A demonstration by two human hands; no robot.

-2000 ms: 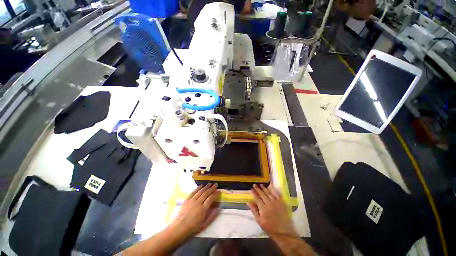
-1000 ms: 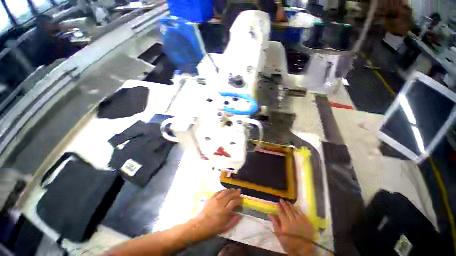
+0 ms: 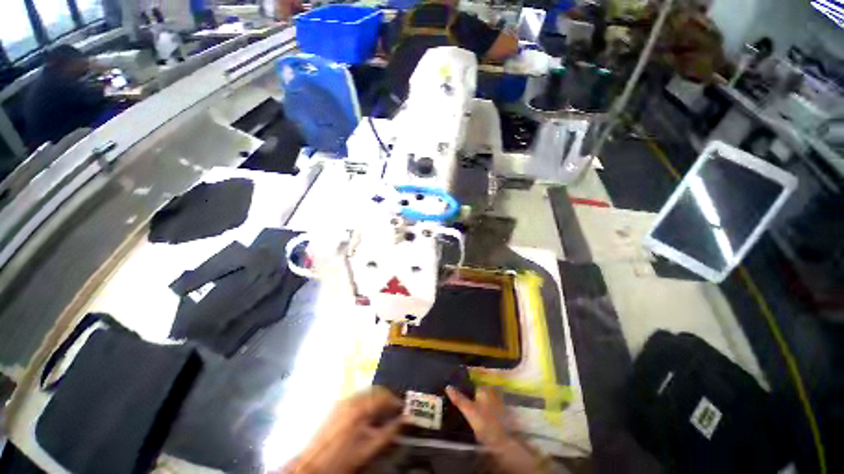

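Note:
A small black piece with a white printed label patch lies over the front edge of the clamp frame and the template sheet. My left hand, blurred, grips its near left edge. My right hand holds its right side, with fingertips on the fabric. Black fabric shows inside the clamp frame. The pattern sewing machine head stands over the frame's left part and hides the needle area.
Small black pieces lie fanned at left, with bag pieces with strap nearer and a black panel behind. Finished panels are stacked at right below the control tablet. A fan and a person are behind.
My hands have left the frame's front edge and now hold a labelled small black piece. The labelled top piece no longer shows on the left pile. The view has shifted.

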